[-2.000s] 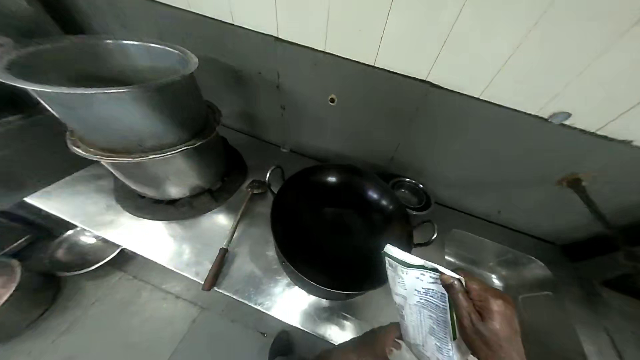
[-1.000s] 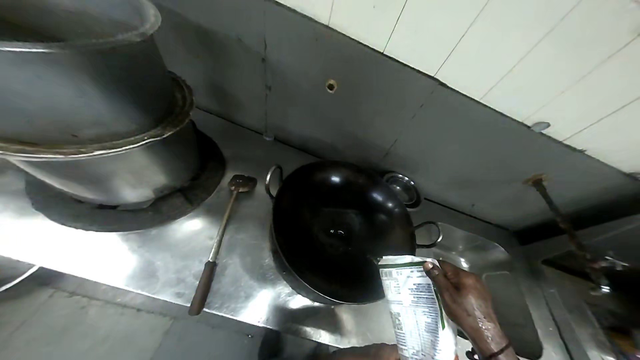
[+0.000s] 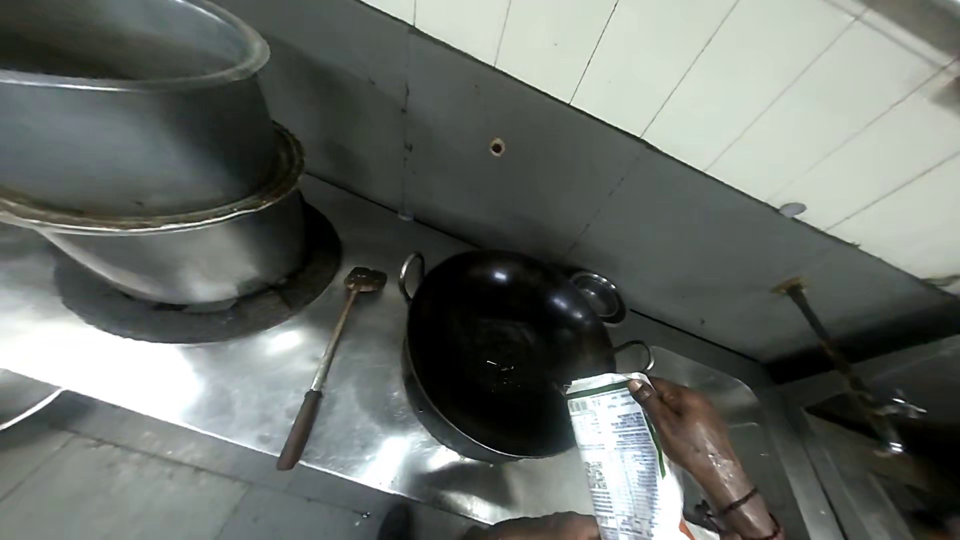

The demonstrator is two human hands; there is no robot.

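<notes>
A white printed packet (image 3: 622, 457) is tilted over the right rim of a large black wok (image 3: 510, 345) with two metal loop handles. My right hand (image 3: 690, 427) grips the packet's upper right corner, thumb on the printed face. At the bottom edge my left hand (image 3: 544, 527) meets the packet's lower left side; its fingers are mostly cut off by the frame. A little shiny liquid shows at the wok's bottom. Left of the wok, a long-handled ladle (image 3: 330, 352) with a brown grip lies on the steel counter (image 3: 375, 390).
Two large metal pots, the upper one (image 3: 150, 142) resting in the lower one (image 3: 195, 262), stand on a round burner at the left. A small steel bowl (image 3: 596, 295) sits behind the wok. At the right are a sink basin (image 3: 705, 375) and a pipe (image 3: 832, 352). The wall is close behind.
The packet's top has shifted slightly toward the wok's right rim since two seconds ago, with my right hand still on it. Glints of liquid now show in the wok. The view has moved closer.
</notes>
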